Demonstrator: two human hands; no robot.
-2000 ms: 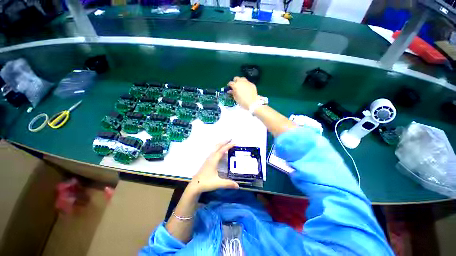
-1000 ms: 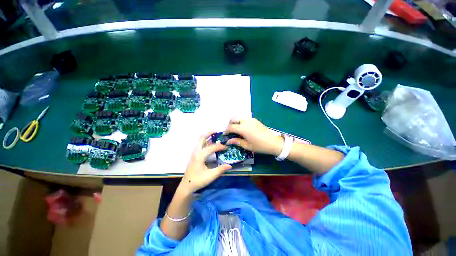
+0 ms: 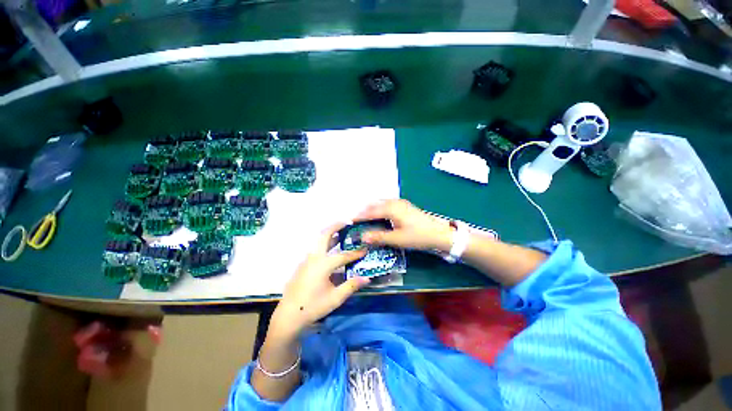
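A green circuit board (image 3: 376,261) is at the front right of the white sheet (image 3: 353,164), in or over a black housing whose edge shows around it. My left hand (image 3: 317,285) holds its left side, thumb at the front edge. My right hand (image 3: 409,228) lies over its back and right part, fingers on top. The fingers hide much of the housing, and I cannot tell how far the board sits in it. Several more circuit boards (image 3: 206,210) lie in rows on the left of the sheet.
A handheld fan (image 3: 560,146) with a white cable and a clear plastic bag (image 3: 670,189) are on the right. A white handheld item (image 3: 461,166) lies nearer. Black housings (image 3: 379,87) stand at the back. Yellow-handled scissors (image 3: 45,228) lie left. Cartons (image 3: 201,349) are below the bench edge.
My right hand has come from the back board row to the housing at the front, bringing a circuit board. Over the last second both hands stay on it with small finger shifts.
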